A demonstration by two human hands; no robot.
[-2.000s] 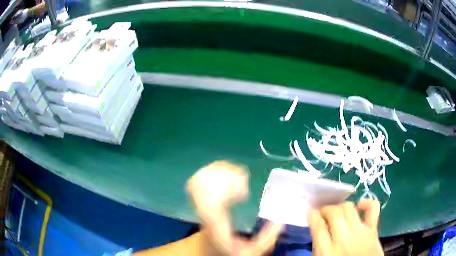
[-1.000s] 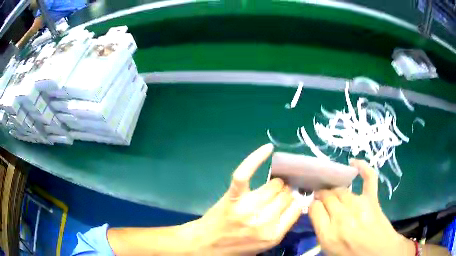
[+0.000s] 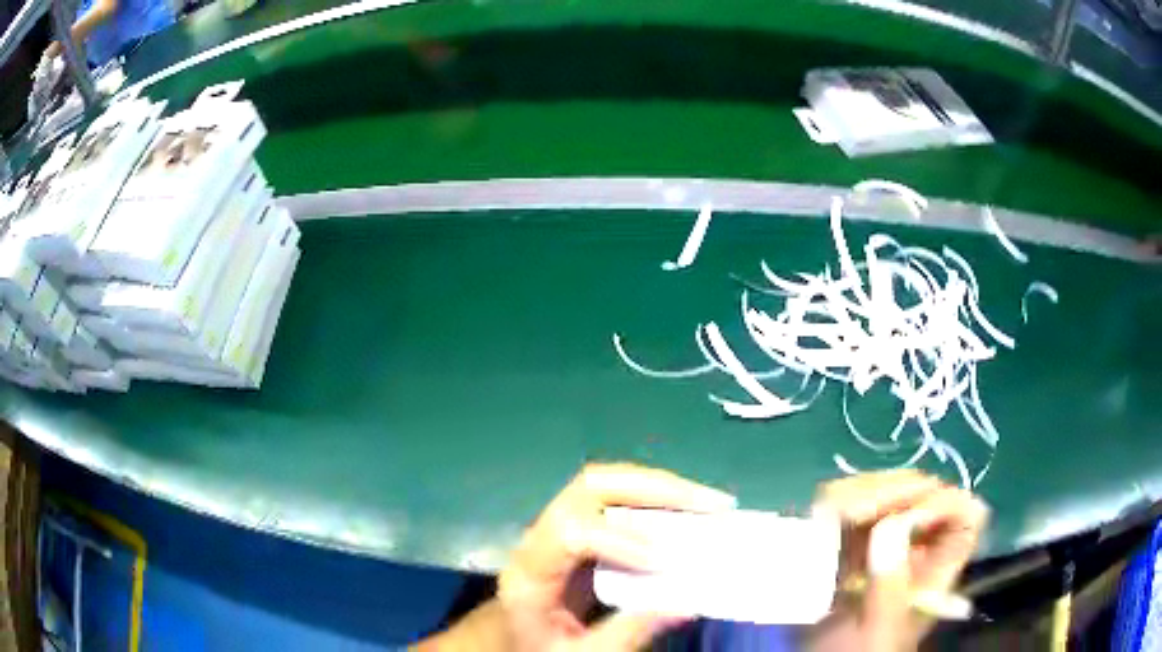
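My left hand (image 3: 573, 548) grips the left end of a white retail box (image 3: 726, 567), held edge-on over the bench's front edge. My right hand (image 3: 911, 535) is at the box's right end, blurred, with its fingers curled around a narrow white piece that looks like a release liner strip (image 3: 892, 545). Whether those fingers also touch the box is unclear. A loose pile of white liner strips (image 3: 892, 325) lies on the green bench beyond my right hand.
Stacked white boxes (image 3: 179, 242) stand at the left. A flat, unsealed-looking carton (image 3: 898, 108) lies on the belt behind the grey rail (image 3: 510, 194). Another person's blue sleeve (image 3: 134, 19) shows at top left. A blue crate (image 3: 1138, 592) is cut off at lower right.
The box has turned in my hands and moved lower. My right hand has shifted to its right end, with a white piece now in its fingers. The carton on the belt has moved left.
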